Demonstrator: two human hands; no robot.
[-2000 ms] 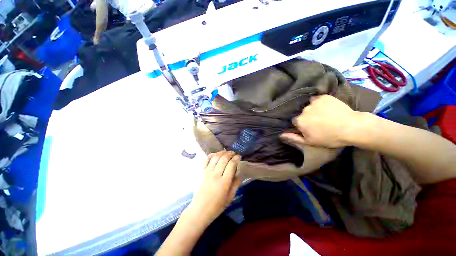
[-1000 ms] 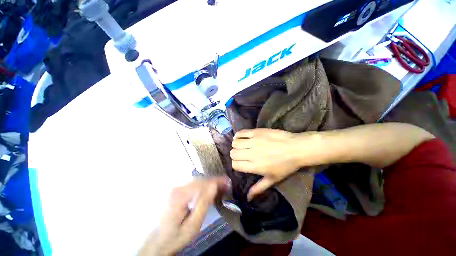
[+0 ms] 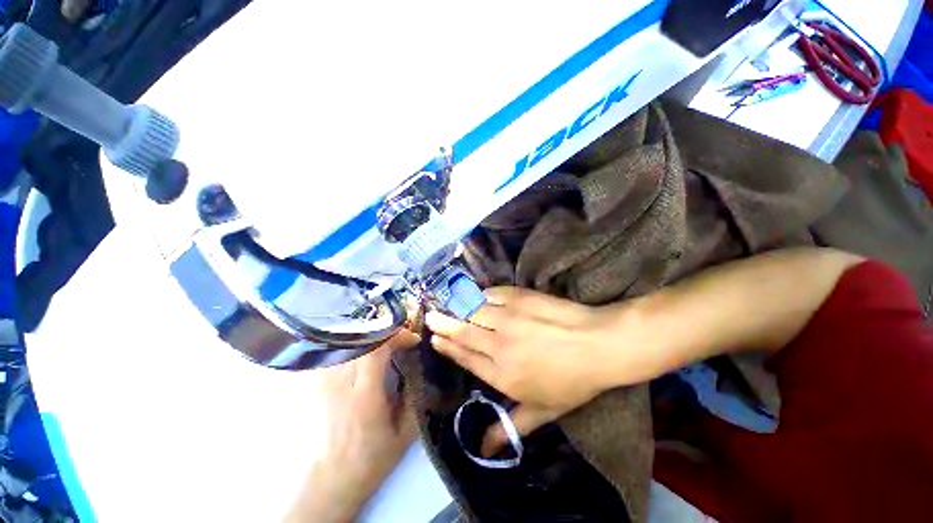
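The brown woven garment (image 3: 614,215) lies bunched under the sewing machine arm (image 3: 338,133), its dark lining (image 3: 542,480) turned up near the front edge. My right hand (image 3: 542,347) presses flat on the garment, fingertips beside the grey-blue attachment (image 3: 463,295) at the needle area. My left hand (image 3: 358,419) is at the garment's left edge, its fingertips close to the needle and partly hidden by the curved shiny metal cover (image 3: 276,337). A thin pale loop (image 3: 488,430) lies against the lining by my right thumb. The needle itself cannot be made out.
A grey post with a ribbed knob (image 3: 92,107) stands at the upper left. Red-handled scissors (image 3: 839,63) and small tools (image 3: 765,87) lie right of the machine. The white table (image 3: 153,409) extends to the left. Dark cloth lies beyond it at the upper left.
The view has moved closer to the needle area. My left hand has moved up to the needle from the garment's front edge. My right hand has shifted from the garment's right part to beside the attachment.
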